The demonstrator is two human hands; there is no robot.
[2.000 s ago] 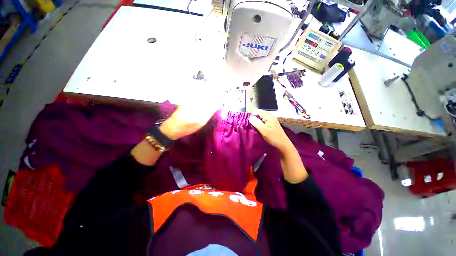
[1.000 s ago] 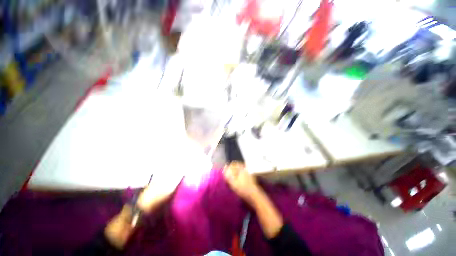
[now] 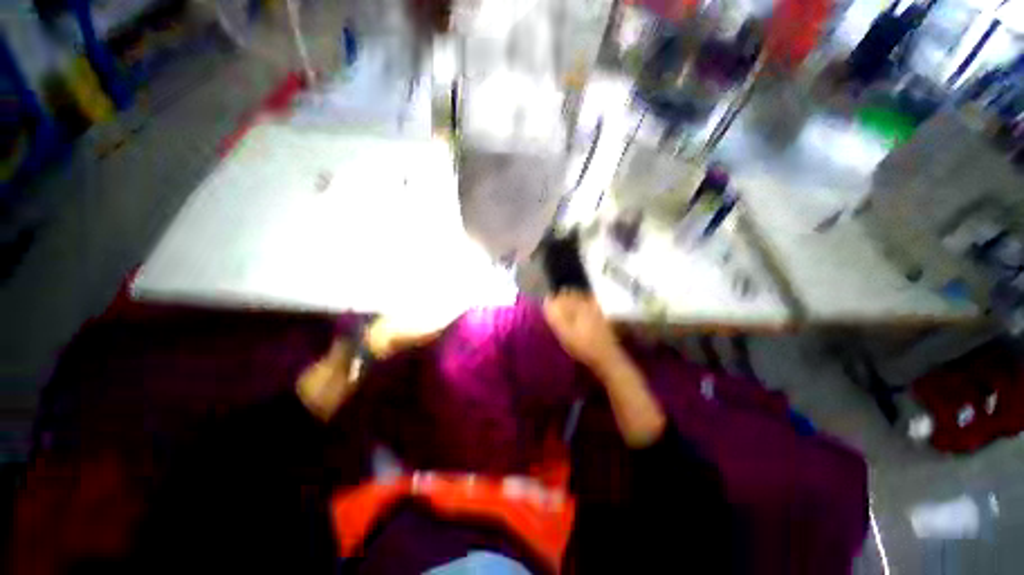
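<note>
The maroon garment [image 3: 494, 371] hangs from the table's front edge over my lap and looks bright magenta under the lamp. My left hand [image 3: 399, 335] is on its upper left part, its fingers lost in glare. My right hand [image 3: 575, 320] holds the garment's upper right edge, just below a black rectangular object [image 3: 564, 263]. The white sewing machine head [image 3: 508, 191] stands behind the cloth. The needle area is hidden by glare, and the whole view is blurred.
The white table [image 3: 281, 225] extends to the left. Thread cones [image 3: 715, 202] stand at the right. Maroon cloth [image 3: 775, 449] is heaped on the right, with more on the left. A red crate [image 3: 960, 399] is on the floor at far right, below a neighbouring machine [image 3: 954, 202].
The camera view has tilted up since the first frame and partly back down since the second, with heavy blur. Both hands remain at the garment's upper edge.
</note>
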